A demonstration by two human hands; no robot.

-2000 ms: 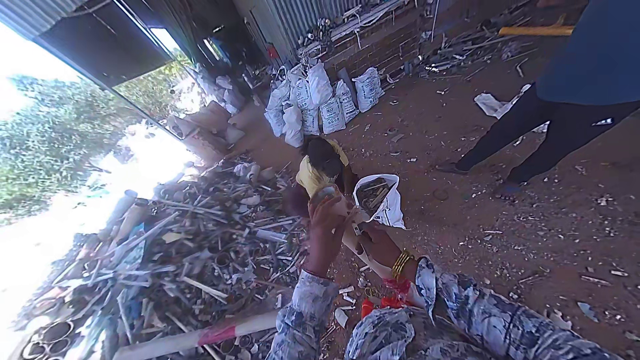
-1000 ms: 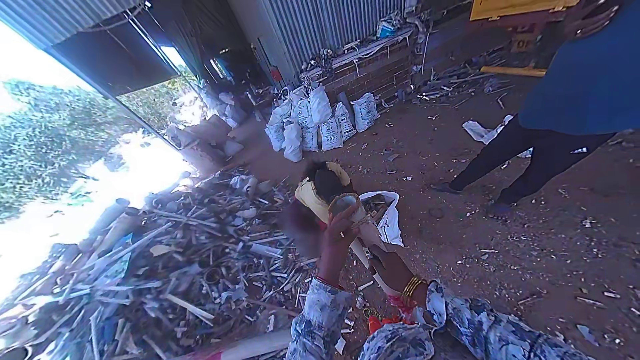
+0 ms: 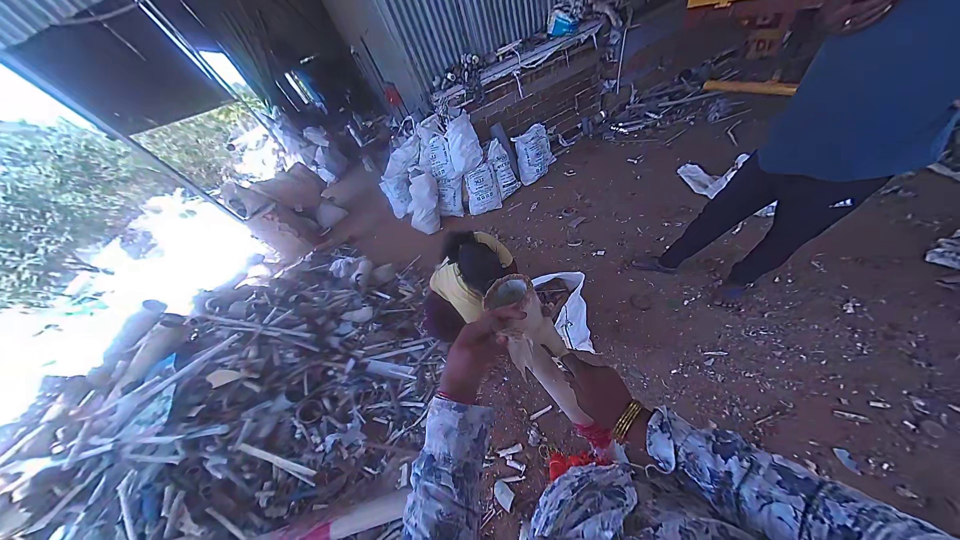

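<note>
A cream-coloured pipe (image 3: 534, 330) with a wide, open, rough-rimmed upper end slants down toward my lap, its side jagged below the rim. My left hand (image 3: 480, 349) grips it just under the rim, thumb across the front. Lower down, my right hand (image 3: 598, 388) is closed around or against its right side; whether it also holds a small tool cannot be told. Red material (image 3: 574, 459) lies by the pipe's lower part near my lap. Just beyond the pipe stands an open white sack (image 3: 574, 319) with brownish pieces inside.
A person in yellow (image 3: 459, 289) crouches directly beyond my hands. Another person in a blue top (image 3: 855, 112) stands at right. A large heap of pipe scrap (image 3: 300, 390) covers the left. Several filled white sacks (image 3: 480, 187) stand near a brick ledge (image 3: 555, 90).
Both hands remain on the pipe, whose open end has come into view since the first frame. The view has shifted slightly.
</note>
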